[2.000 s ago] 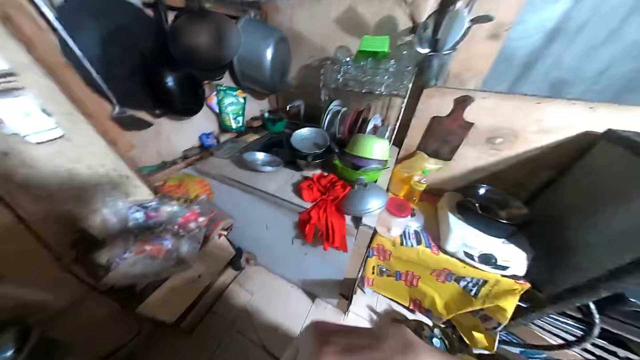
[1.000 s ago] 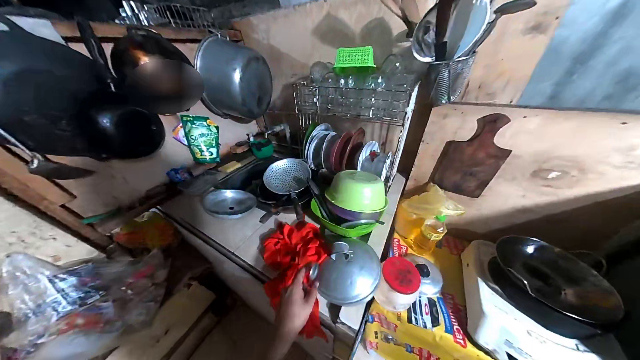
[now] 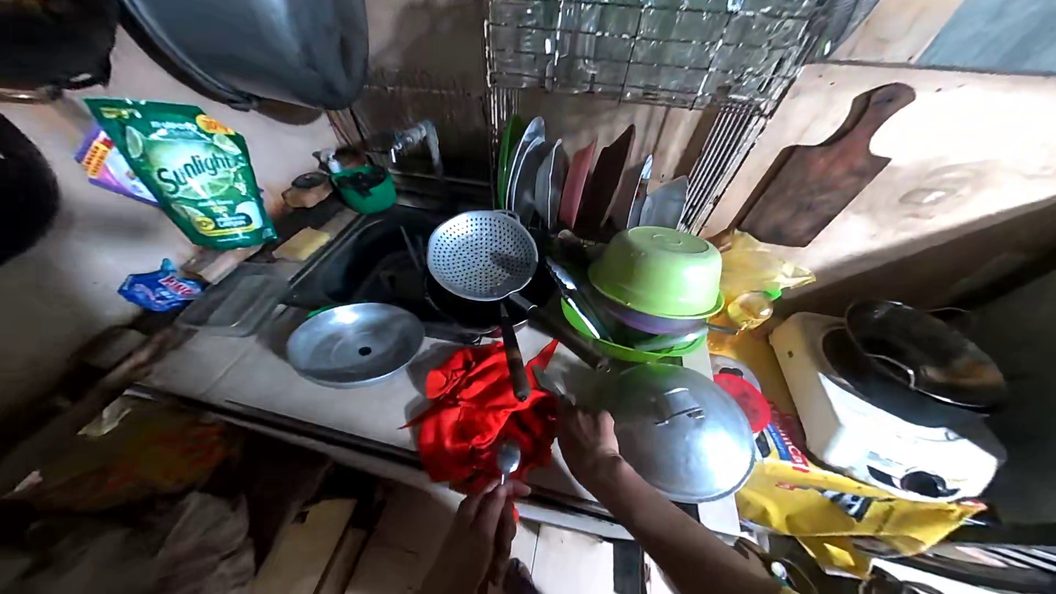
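Low in the view, my left hand (image 3: 487,511) grips a metal spoon (image 3: 509,459), its bowl over a bunched red cloth (image 3: 470,412) on the counter edge. My right hand (image 3: 587,441) is at the cloth's right side, beside a domed metal lid (image 3: 681,433); a metal piece, too unclear to name, shows at its fingertips. Behind the cloth, a perforated metal strainer (image 3: 483,254) rests over a dark pan at the sink, and a dark-handled utensil (image 3: 513,355) points down to the cloth. A round metal lid (image 3: 355,342) lies left of the cloth.
Green bowls (image 3: 657,272) are stacked right of the sink, below plates (image 3: 577,186) standing in a rack. A white stove (image 3: 874,429) with a black pan (image 3: 924,355) stands at the right. A wooden cutting board (image 3: 825,181) hangs on the wall. A detergent pouch (image 3: 186,169) hangs at left.
The view has moved closer to the sink. One second ago a single hand was at the red cloth; now both hands are there, and a spoon shows in my left hand.
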